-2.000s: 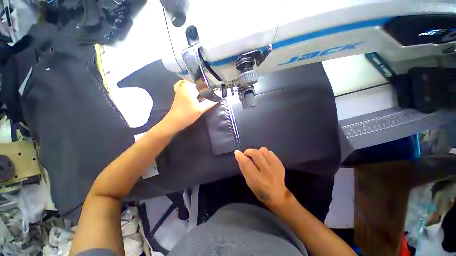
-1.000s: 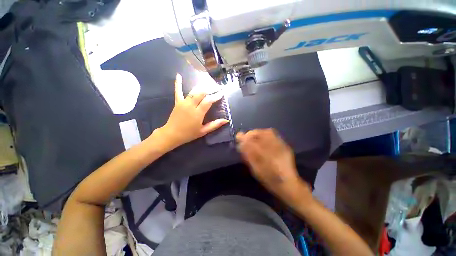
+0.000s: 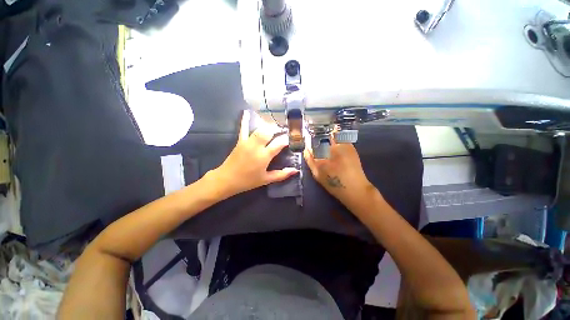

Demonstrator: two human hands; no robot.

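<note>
The charcoal front panel (image 3: 387, 169) lies flat under the white sewing machine head (image 3: 375, 56). A small dark welt or pocket flap (image 3: 282, 186) lies on it, its stitched edge running towards the presser foot area. My left hand (image 3: 253, 159) lies on the flap and panel left of the needle area, fingers spread. My right hand (image 3: 339, 167) is on the panel just right of the stitched edge, its fingertips partly hidden by the edge guide (image 3: 322, 147). The needle and foot are hidden behind the machine's metal parts.
A white strip (image 3: 172, 174) lies on the panel left of my left arm. A dark panel stack (image 3: 69, 137) is at the left, with a yellow strip (image 3: 122, 47) beside it. Pale scraps (image 3: 25, 275) are heaped below left. A printed ruler (image 3: 450, 199) runs along the table edge at right.
My right hand has moved up from the flap's lower end to beside the needle area. My left hand stays on the flap. The view has shifted, so the machine head appears lower.
</note>
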